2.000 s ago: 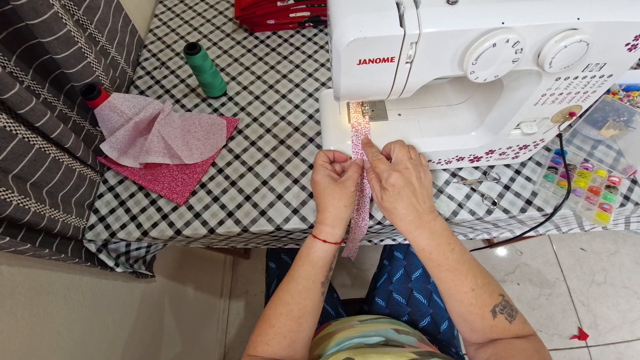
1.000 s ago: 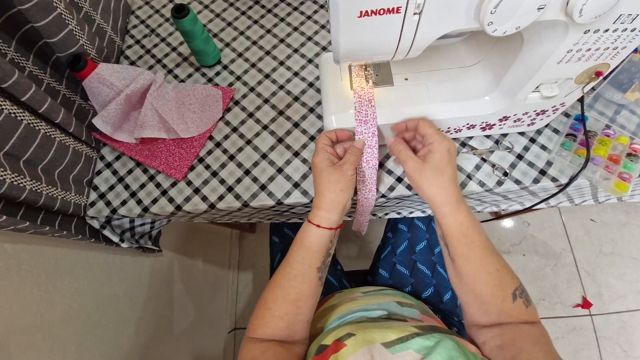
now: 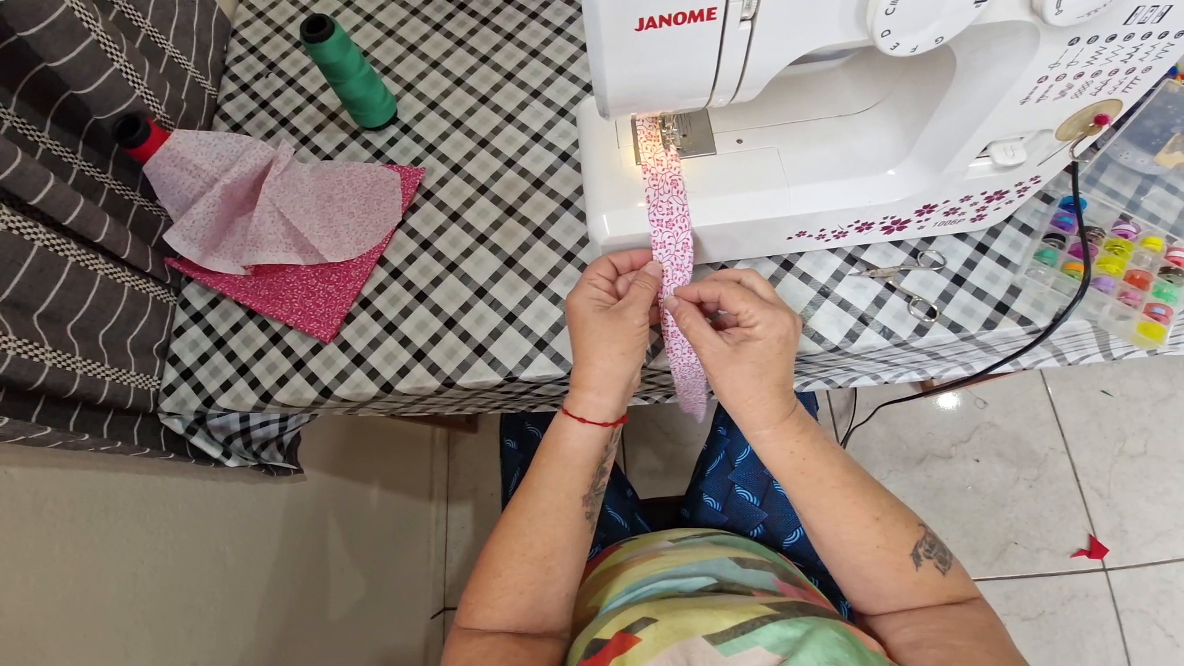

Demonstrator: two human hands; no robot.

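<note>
A narrow pink-and-white patterned fabric strip (image 3: 668, 199) runs from under the lit presser foot (image 3: 673, 134) of a white Janome sewing machine (image 3: 740, 190) down over the table's front edge. My left hand (image 3: 612, 319) pinches the strip's left edge between thumb and index finger, just in front of the machine bed. Opposite it, my right hand (image 3: 735, 338) pinches the right edge with its thumb and fingertips. The strip's loose lower end hangs between my wrists.
Small scissors (image 3: 902, 280) and a clear bobbin box (image 3: 1133, 324) lie to the right, beside a black cable (image 3: 1054, 319). Leftward are a green thread cone (image 3: 350, 74), a red spool (image 3: 143, 141) and pink fabric pieces (image 3: 324, 291) on the checked cloth (image 3: 490, 277).
My right hand was lifted off the strip one second ago and has come back left onto its edge. My left hand stays at the strip.
</note>
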